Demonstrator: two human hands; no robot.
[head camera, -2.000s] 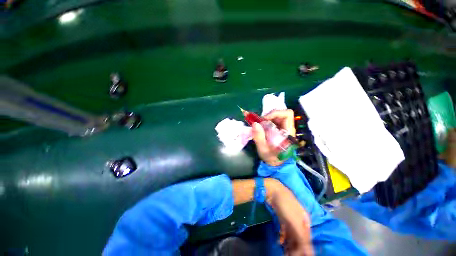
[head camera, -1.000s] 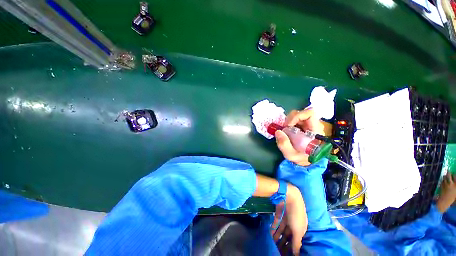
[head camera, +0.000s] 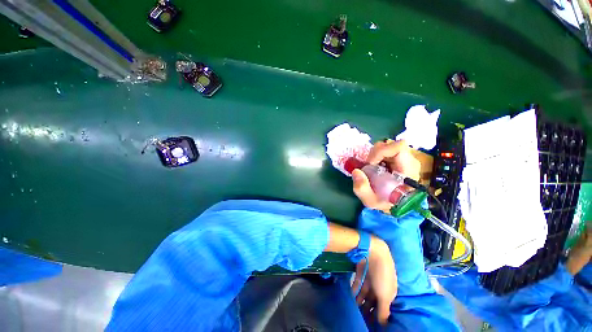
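My right hand (head camera: 392, 170) holds a pinkish-red dispensing syringe (head camera: 384, 180) with a green cap (head camera: 409, 202) and a clear air hose (head camera: 448, 228). Its red front end rests at a red-spotted crumpled tissue (head camera: 345, 144); the needle tip is not visible. My left hand (head camera: 376, 280) hangs beside my right sleeve, palm side hidden, fingers slightly apart and nothing seen in it. It wears a blue wrist strap (head camera: 361, 248). A small black assembly (head camera: 177, 151) lies on the green worktop (head camera: 259, 117), left of the tissue. Another black assembly (head camera: 202, 79) lies farther back.
More black assemblies lie on the green belt (head camera: 259, 32) behind. A metal post (head camera: 84, 35) stands at upper left. Right of the syringe are a second tissue (head camera: 421, 126), the black controller (head camera: 448, 172), white paper (head camera: 503, 191) and a black tray (head camera: 561, 162). Another person's hand (head camera: 579, 251) shows far right.
Since two seconds ago, the syringe has gone from tip raised and visible to its front end down at the tissue. The view has shifted. Over the last second the hands have barely moved.
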